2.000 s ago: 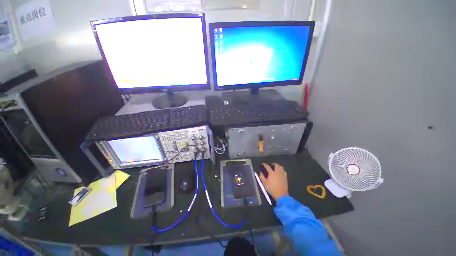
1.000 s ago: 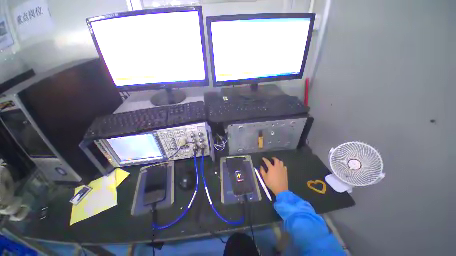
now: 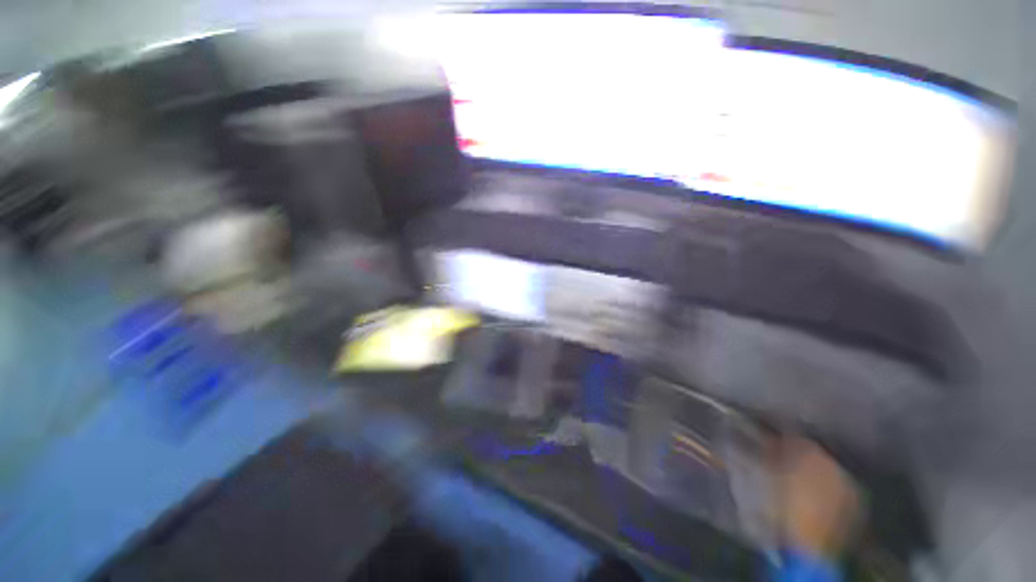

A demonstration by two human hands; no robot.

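The view is heavily blurred. My right hand (image 3: 812, 500), with a blue sleeve, is at the lower right, just right of the right test pad; whether it holds the mouse cannot be told. A dark phone (image 3: 693, 455) lies on the right pad, smeared by the blur. The left test pad (image 3: 532, 381) shows further left with a dark shape on it. Blue cable (image 3: 602, 392) runs between the pads. My left hand is not in view.
Two bright monitors (image 3: 579, 97) stand at the back above dark keyboards. The tester's lit screen (image 3: 494, 282) is below. A yellow sheet (image 3: 403, 341) lies left of the pads. A large black tray-like shape (image 3: 261, 512) is at lower left, over blue flooring.
The view has swung left, so the bench now appears further right and tilted, and the black shape and more blue floor show. The right hand is still beside the right pad.
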